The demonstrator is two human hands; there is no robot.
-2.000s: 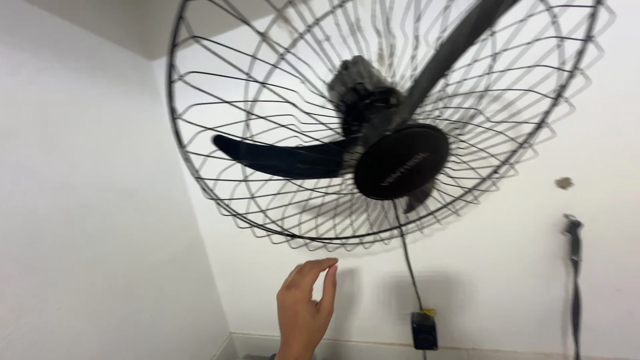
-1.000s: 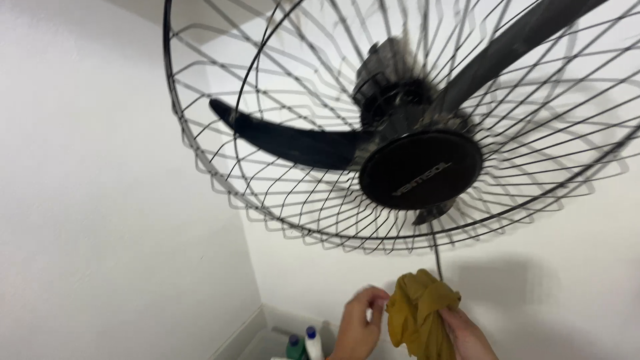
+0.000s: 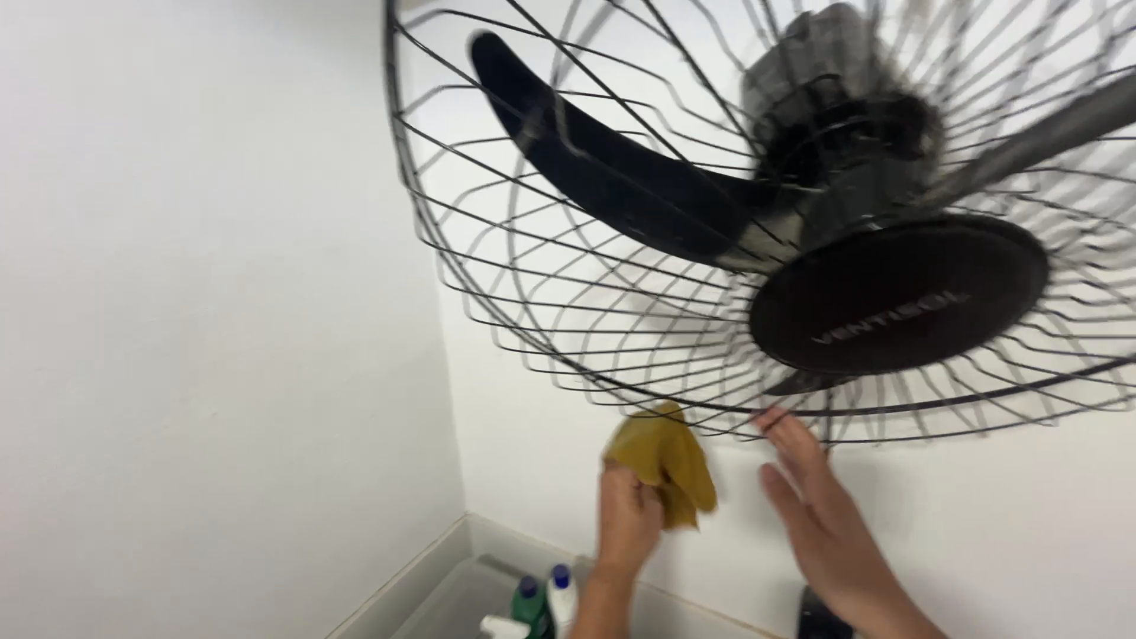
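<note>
A black wire-cage Ventisol wall fan [image 3: 896,293] fills the upper right, with a dark curved blade [image 3: 612,160] behind its wires and a round hub cap at its middle. My left hand [image 3: 628,515] grips a mustard-yellow cloth [image 3: 666,457], which is bunched just under the cage's lower rim. My right hand [image 3: 812,510] holds nothing; its fingers are apart and their tips are at the bottom rim of the cage. Whether the cloth touches the wires I cannot tell.
Below my left hand stand a green bottle [image 3: 530,605] and a white bottle [image 3: 562,593], both blue-capped, beside a white spray nozzle [image 3: 504,627]. A dark object [image 3: 821,617] is partly hidden by my right forearm. White walls meet in a corner at left.
The cloth, held between both hands a second ago, is now in my left hand alone. My right hand has let go of it and risen to the cage rim. The view has moved closer to the fan.
</note>
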